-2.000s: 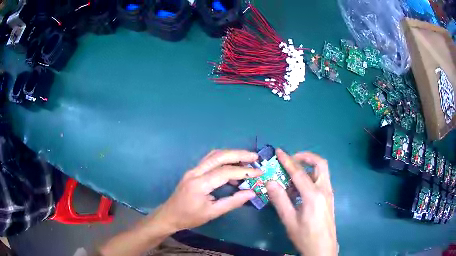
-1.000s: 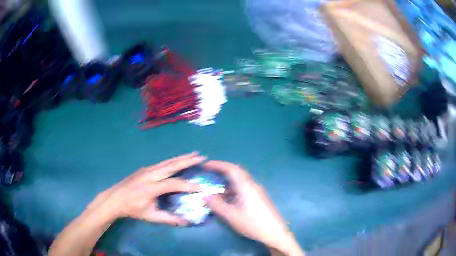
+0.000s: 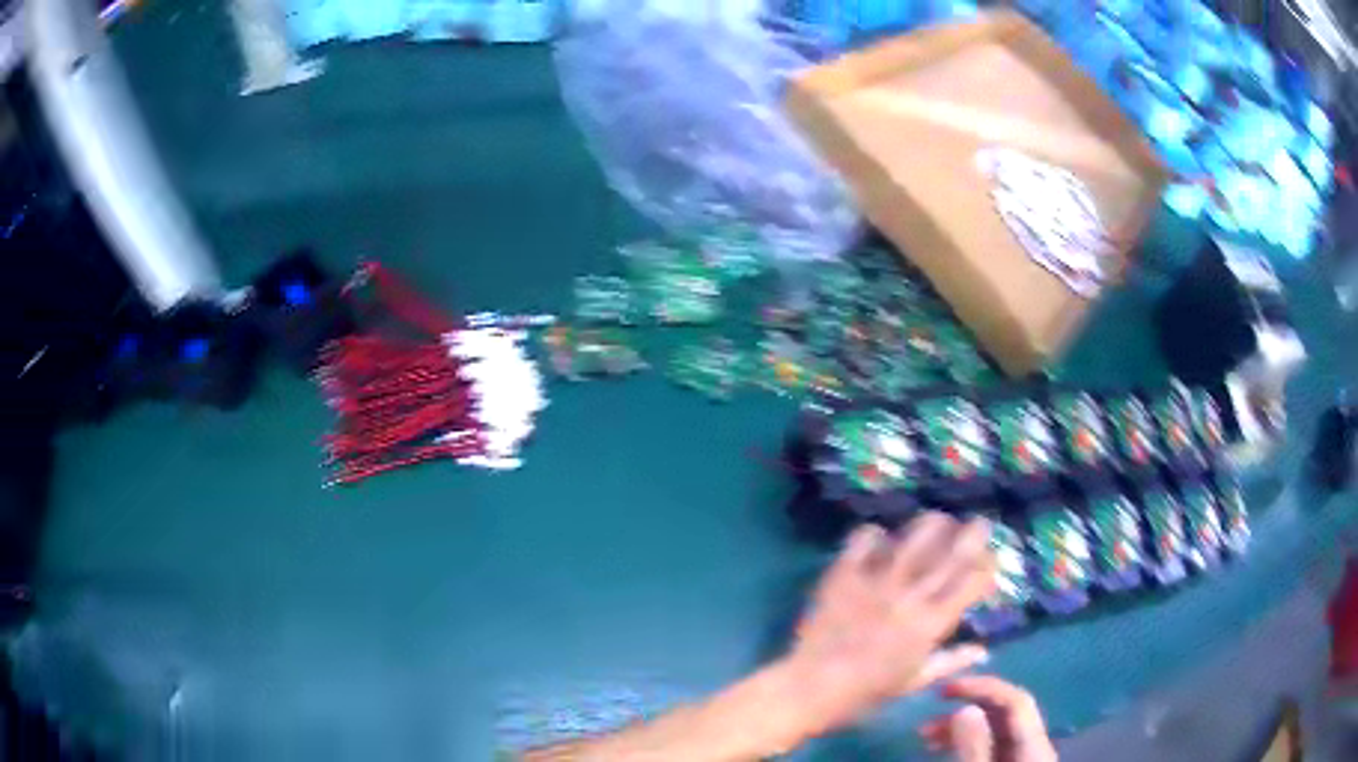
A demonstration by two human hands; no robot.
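Black housings with green circuit boards facing up stand in two rows at right; the back row [image 3: 953,435] is longer to the left. My left hand [image 3: 894,603] is at the left end of the front row, fingers and thumb around a unit with a green board [image 3: 1002,573]; the fingers partly cover it. My right hand [image 3: 995,722] is just below, cut off by the bottom edge and blurred, fingers curled and apart, with nothing seen in it.
Red leads with white plugs [image 3: 499,395] lie left of centre. Loose green boards [image 3: 678,290] lie behind the rows, near a clear bag [image 3: 700,134] and a cardboard box [image 3: 931,223]. A white post [image 3: 112,149] and dark housings [image 3: 186,350] are at left.
The view has swung right. The unit with its board, earlier between both hands, has moved to the front row's left end with my left hand. My right hand has come off it.
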